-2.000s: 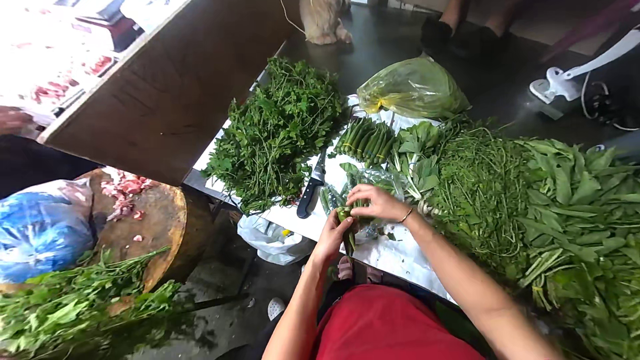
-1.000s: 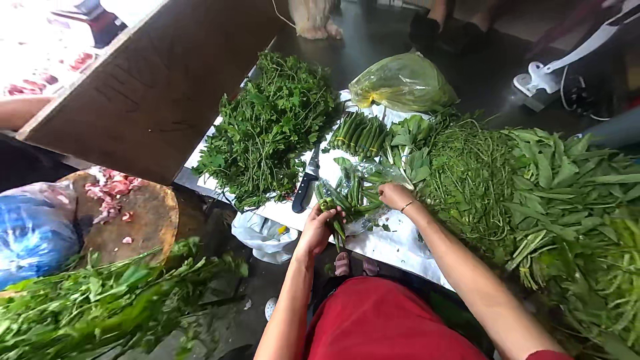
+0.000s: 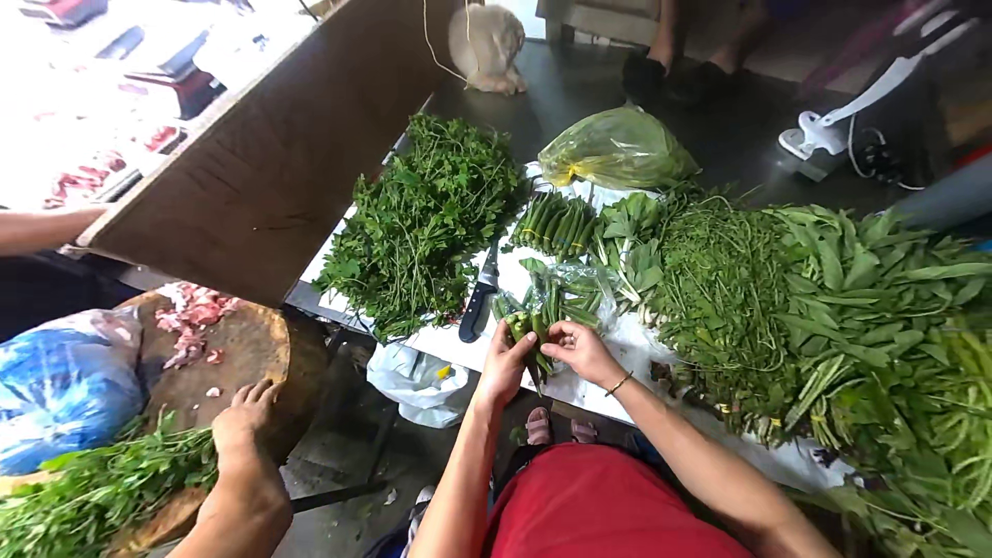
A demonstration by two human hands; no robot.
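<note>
My left hand (image 3: 508,360) is closed around a small bunch of okra pods (image 3: 527,332) at the table's near edge. My right hand (image 3: 581,353), with a thin bracelet at the wrist, touches the bunch from the right; whether it grips a pod is hard to see. Just beyond lies a clear plastic bag (image 3: 577,291) with more loose okra. A knife with a black handle (image 3: 474,311) rests left of my hands, its blade pointing away. Banded okra bundles (image 3: 554,226) lie farther back, beside some leafy greens (image 3: 629,232).
Leafy herbs (image 3: 426,225) are heaped at left, with more greens (image 3: 721,287) at right. A yellowish bag (image 3: 620,147) sits behind. A white bag (image 3: 418,384) hangs below the edge. Another person's hand (image 3: 248,411) is on the wooden block (image 3: 263,341), near meat pieces (image 3: 190,318).
My right hand has come back from the bagged okra to the bunch in my left hand. Another person's hand has appeared on the wooden block, where the greens have moved lower.
</note>
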